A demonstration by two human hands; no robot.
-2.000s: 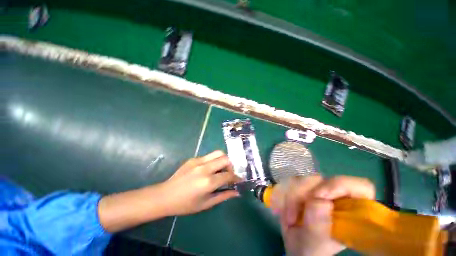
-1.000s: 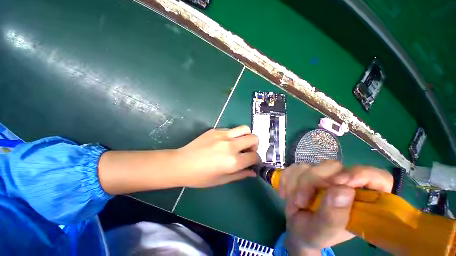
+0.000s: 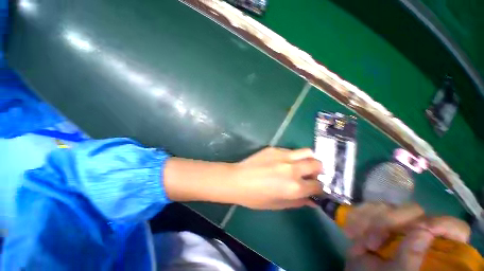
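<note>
The phone assembly (image 3: 335, 156) lies on the dark green mat, black parts at its far end and a silver-white middle with a dark strip. My left hand (image 3: 281, 179) is at its left edge, fingertips against its lower left side; whether they grip it is unclear. My right hand (image 3: 403, 233), blurred and partly cut off, is closed around the yellow-orange electric screwdriver (image 3: 455, 255). The screwdriver's dark nose is at the phone's lower end, close to my left fingertips. The tip and any screw cannot be made out.
A round grey dish (image 3: 388, 182) sits right of the phone, with a small pink-white counter (image 3: 411, 160) above it. A chipped whitish edge (image 3: 339, 91) separates the mat from the green conveyor (image 3: 366, 58), which carries another phone (image 3: 443, 107). A blue-sleeved person (image 3: 32, 114) is at far left.
The view has shifted, so the phone, dish and both hands appear further right. My hands keep much the same position at the phone's lower end. More blue clothing shows at left.
</note>
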